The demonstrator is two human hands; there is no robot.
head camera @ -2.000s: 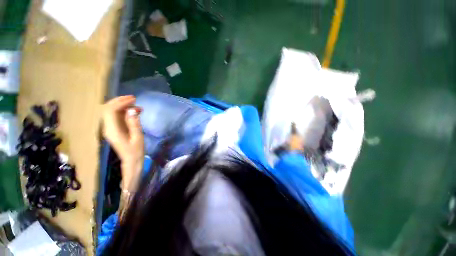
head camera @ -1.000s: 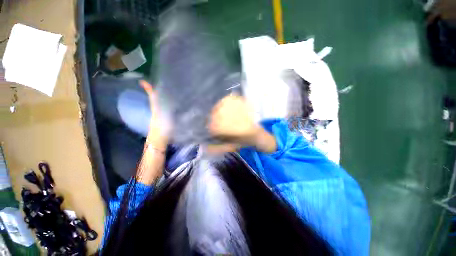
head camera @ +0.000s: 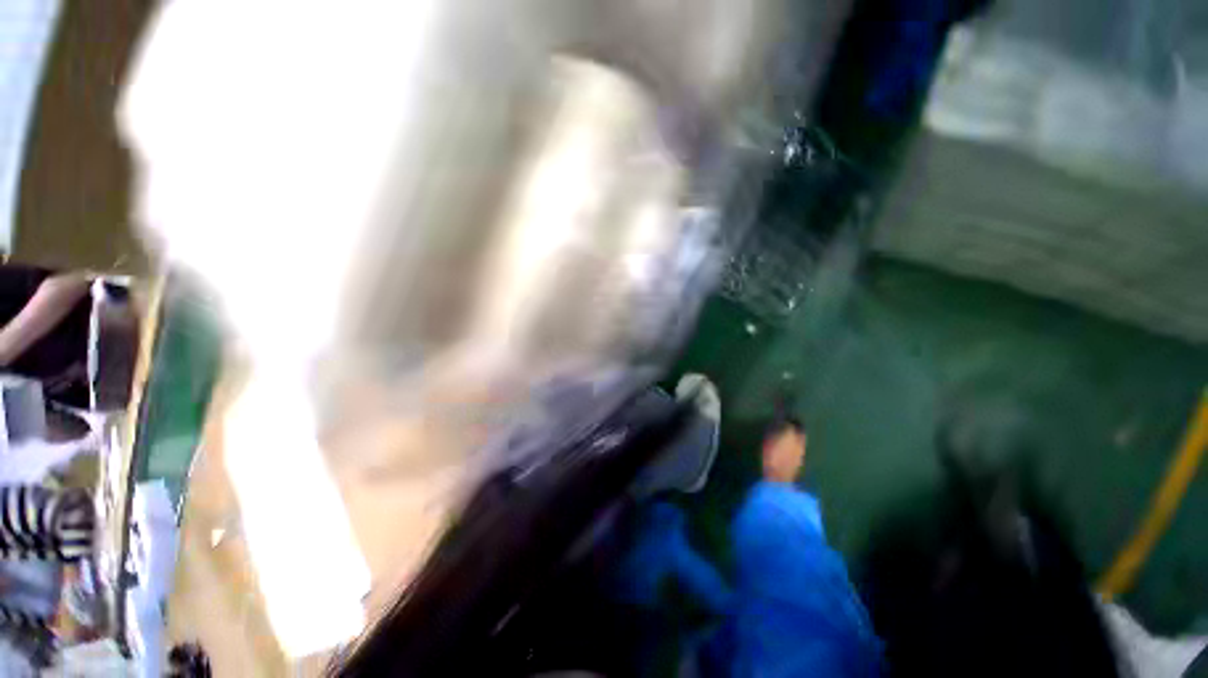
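My right hand [head camera: 784, 450] is small and blurred, below a blue sleeve over the green floor; its fingers cannot be made out. My left hand is not visible. A large, blurred white and grey mass [head camera: 530, 199] fills the upper left and middle; I cannot tell what it is. White sheets [head camera: 292, 530] lie on the brown bench [head camera: 398, 490]. A bit of the black cable pile [head camera: 188, 660] shows at the bottom edge.
Another person's arm [head camera: 47, 318] and a striped garment [head camera: 53, 517] are across the green belt [head camera: 186, 384]. Clear plastic [head camera: 775, 265] hangs beyond the bench. A pale stacked block [head camera: 1047, 212] stands upper right. A shoe [head camera: 696, 424] is near the bench.
The view has swung. The grey bag handled by both hands a second ago is no longer recognisable. My right hand is lower and apart, and my left hand has gone from sight.
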